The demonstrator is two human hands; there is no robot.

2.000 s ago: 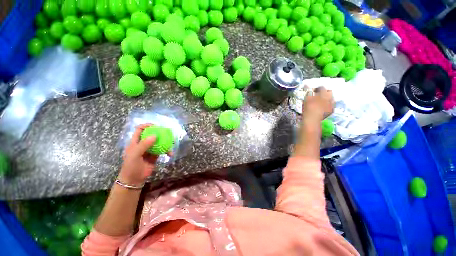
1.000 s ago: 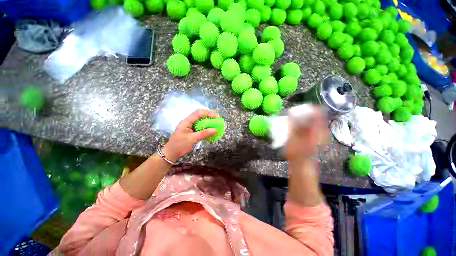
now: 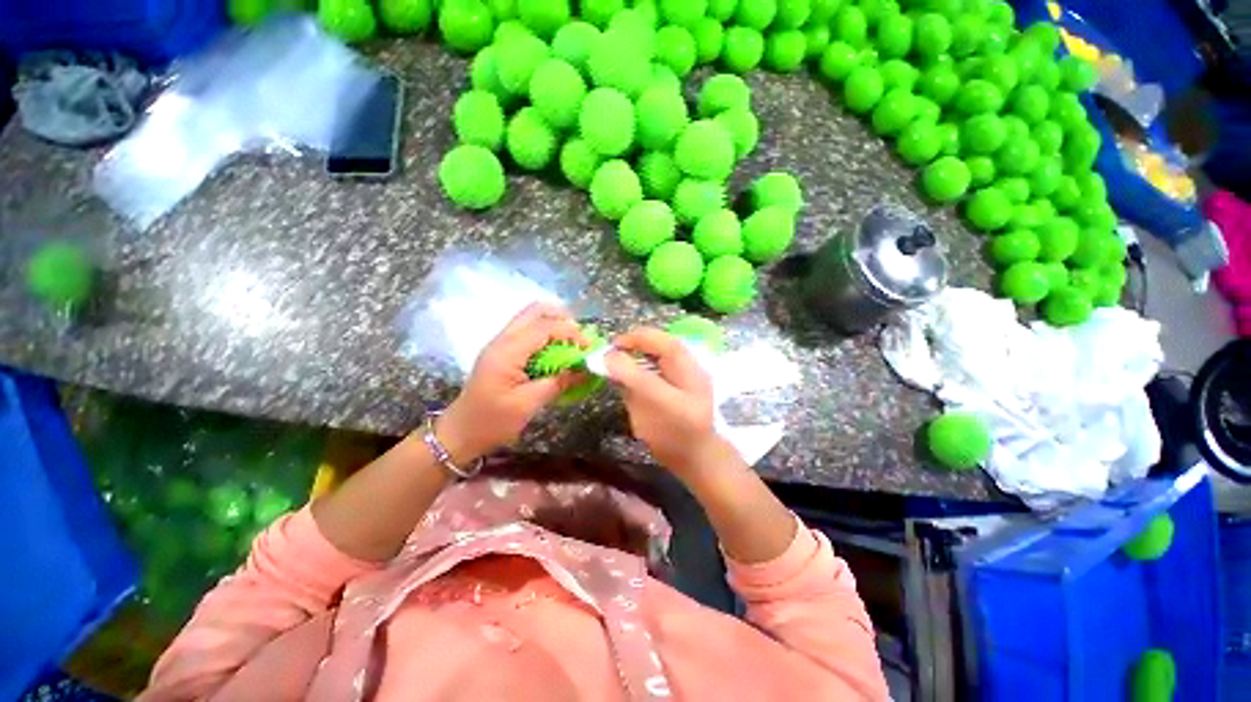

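Note:
My left hand (image 3: pixel 510 384) holds a green spiky ball (image 3: pixel 556 359) above the near part of the speckled table. My right hand (image 3: pixel 661 391) pinches a white cloth (image 3: pixel 748 384) against the ball; most of the cloth hangs to the right of the hand. Empty clear bags (image 3: pixel 473 305) lie flat just behind my left hand. Another green ball (image 3: pixel 697 332) sits partly hidden behind my right hand.
A metal can (image 3: pixel 878 268) stands right of the loose green balls (image 3: pixel 606 121). White rags (image 3: pixel 1043 391) lie at the right, a single ball (image 3: pixel 958 440) beside them. A phone (image 3: pixel 365 126) and whitish bags (image 3: pixel 206 117) are back left. A blue tray (image 3: pixel 1084 590) is lower right.
My right hand has come from the white rags to the ball in my left hand, bringing the cloth. The view has shifted, and my left hand still holds the ball.

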